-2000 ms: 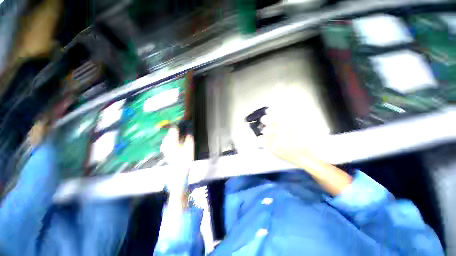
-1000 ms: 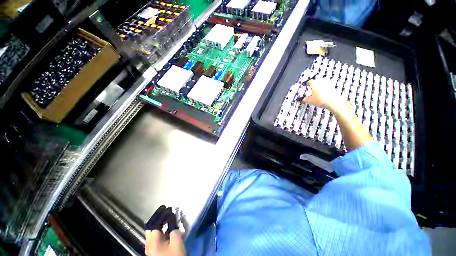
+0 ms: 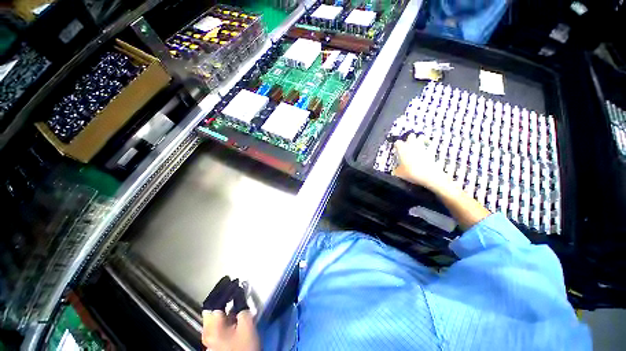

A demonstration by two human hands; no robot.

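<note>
My left hand (image 3: 230, 329) is at the bottom, over the conveyor's front rail, and holds several black components (image 3: 225, 293) between its fingers. My right hand (image 3: 417, 163) reaches into the black tote (image 3: 391, 86) at the left part of the rows of white-silver parts (image 3: 501, 154). A dark piece (image 3: 405, 136) shows at its fingertips; whether it also grips a white-silver part cannot be told. A green circuit board (image 3: 310, 82) with white blocks (image 3: 286, 122) lies in its dark carrier on the conveyor, ahead of my left hand.
Bare metal plate (image 3: 206, 212) lies between carriers, beside the silver rail (image 3: 322, 171). A cardboard box (image 3: 154, 77) of dark round parts and a clear tray (image 3: 240, 41) of yellow-topped parts stand behind the line. Another board (image 3: 68, 336) is at lower left. A person's blue sleeve (image 3: 463, 20) is at the top.
My right hand has moved from over the upper rows toward the tote's near left side. My left hand has stayed nearly in place with its black components. Two seconds ago both hands were over the conveyor.
</note>
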